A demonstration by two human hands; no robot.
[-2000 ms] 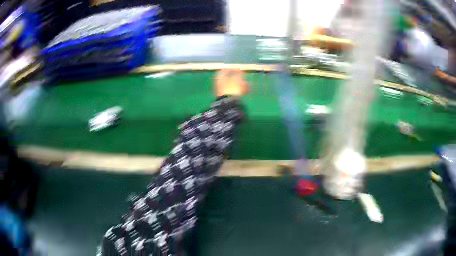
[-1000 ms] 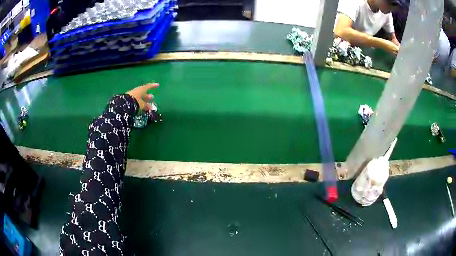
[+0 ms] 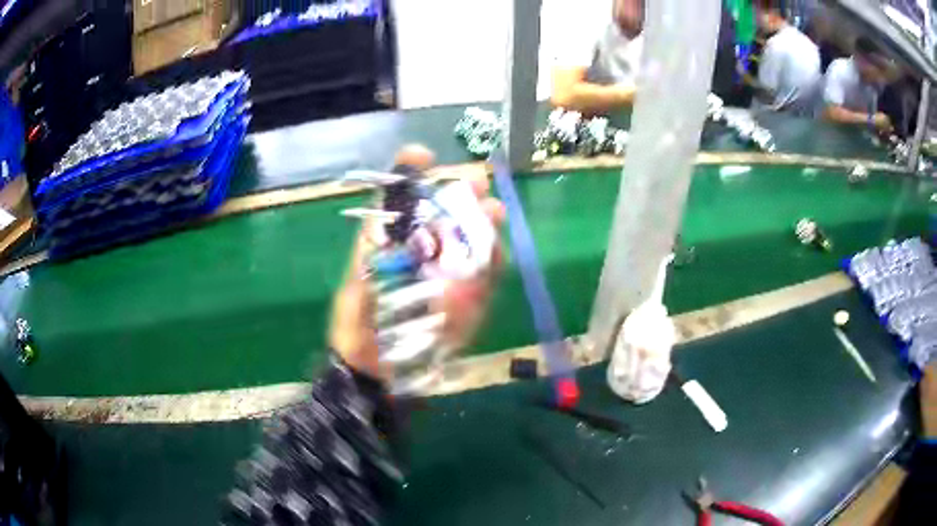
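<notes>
My left hand (image 3: 354, 308), blurred, is raised over the green belt at the centre, with its patterned dark sleeve coming from below. It holds a white electronic sub-assembly (image 3: 452, 236) with a dark part and pale prongs or wires pointing left. Motion blur hides its details and the exact finger contact. My right hand cannot be made out in the picture.
Post (image 3: 663, 154), white glue bottle (image 3: 642, 354) and translucent strip (image 3: 532, 277) stand or lie right of my hand. Red-handled cutters (image 3: 735, 509) lie lower right. Blue trays (image 3: 144, 170) are stacked left. Skin, perhaps another person's, shows at the right edge.
My left hand has lifted the sub-assembly from the belt and brought it nearer, held up. The view has turned to the right, bringing the cutters and a right-hand tray into the picture.
</notes>
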